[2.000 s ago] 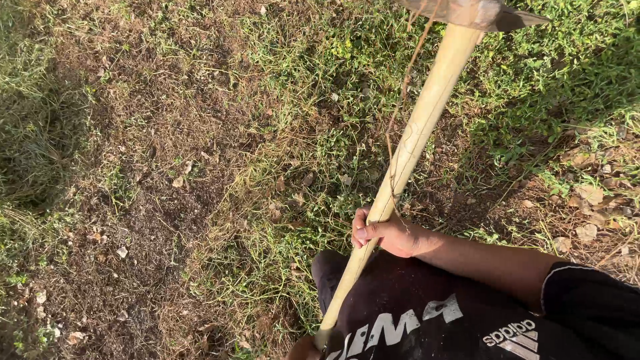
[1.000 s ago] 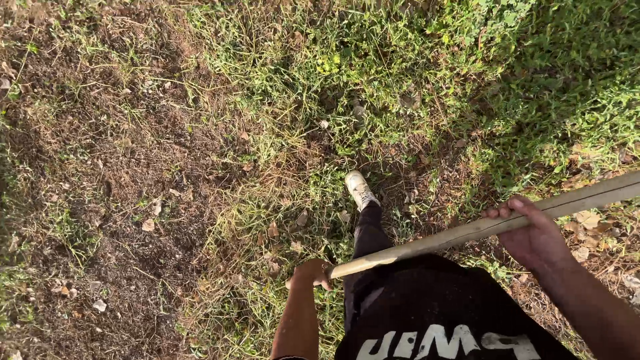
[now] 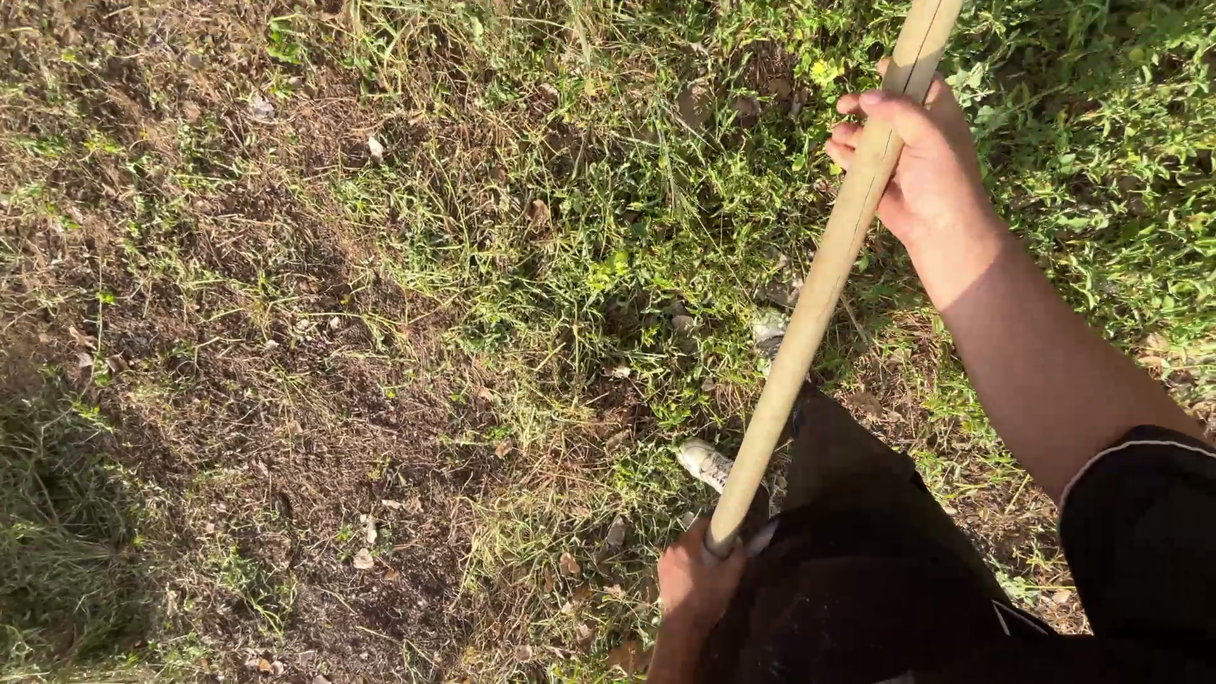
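Note:
A long pale wooden handle [image 3: 817,309] runs slantwise from the top edge down to the lower middle, with a dark crack along its upper part. Around its lower end my left hand [image 3: 698,575] is closed. My right hand [image 3: 907,152] holds the handle near the top, its thumb across the wood and its fingers curled behind. The far end of the handle lies outside the view, so whatever it carries is hidden.
Green weeds [image 3: 608,237] and dry cut grass cover the ground, with a brown patch [image 3: 380,475] at the left and a heap of grass [image 3: 66,532] at the lower left. My light shoes [image 3: 705,463] stand below the handle among dry leaves.
The handle has swung from a low slant toward the right to a steep one toward the top. My right hand has risen with it. The metal head seen two seconds ago is out of view.

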